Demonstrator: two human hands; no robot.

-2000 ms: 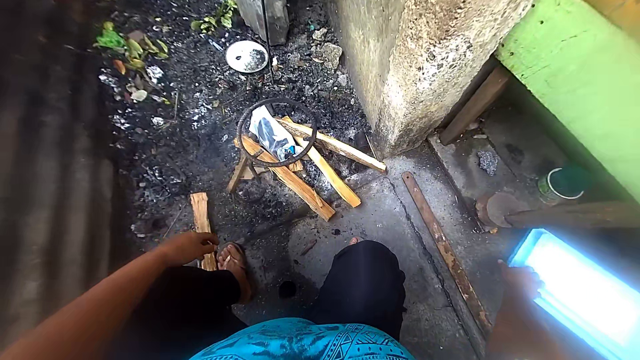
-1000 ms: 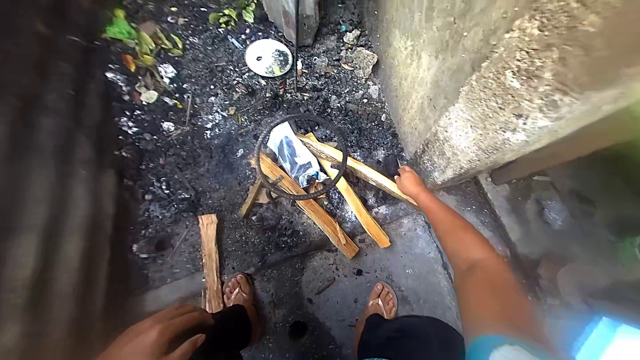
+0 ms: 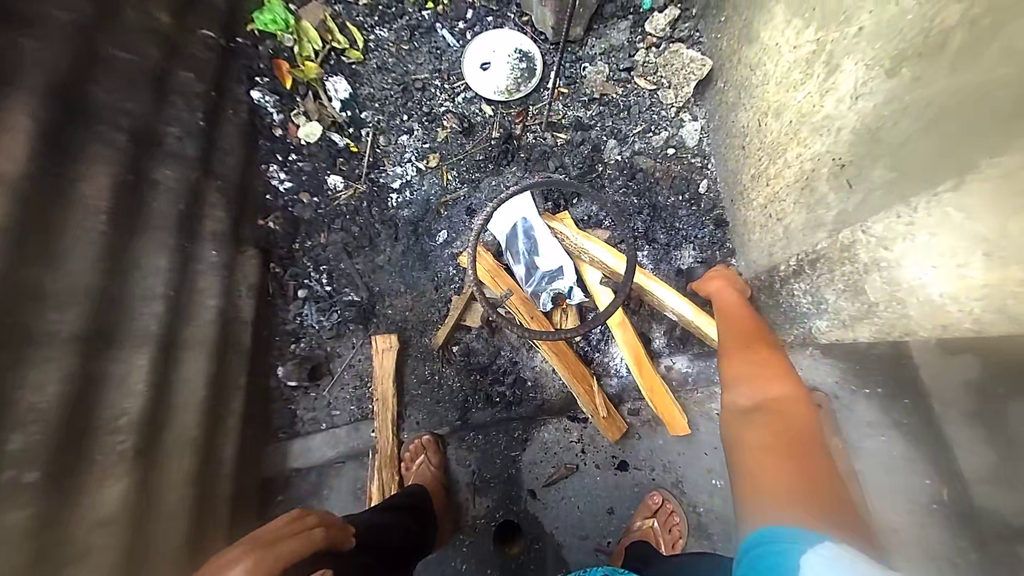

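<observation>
My right hand [image 3: 722, 283] is low beside the concrete wall, its fingers around a dark object [image 3: 698, 274] that I cannot identify. My left hand [image 3: 292, 540] rests empty over my left leg, its fingers loosely together. Between the hands, a round metal ring stand [image 3: 552, 334] stands over split firewood sticks [image 3: 572, 372] and a crumpled silvery plastic wrapper [image 3: 532, 248]. A small orange glow shows at the wrapper's lower end. Apart from these, one more firewood stick [image 3: 385, 408] lies near my left foot.
Ash and charcoal cover the ground. A round metal lid [image 3: 502, 65] lies beyond the ring, near a thin upright rod [image 3: 558, 64] and stones [image 3: 682, 70]. Corrugated sheeting [image 3: 128, 288] borders the left, a concrete wall [image 3: 864, 160] the right. Leaves [image 3: 308, 48] lie at upper left.
My right hand, at a bright lit panel at the right two seconds ago, has moved to the ground by the wall. My left hand has left the stick by my foot and come back to my leg.
</observation>
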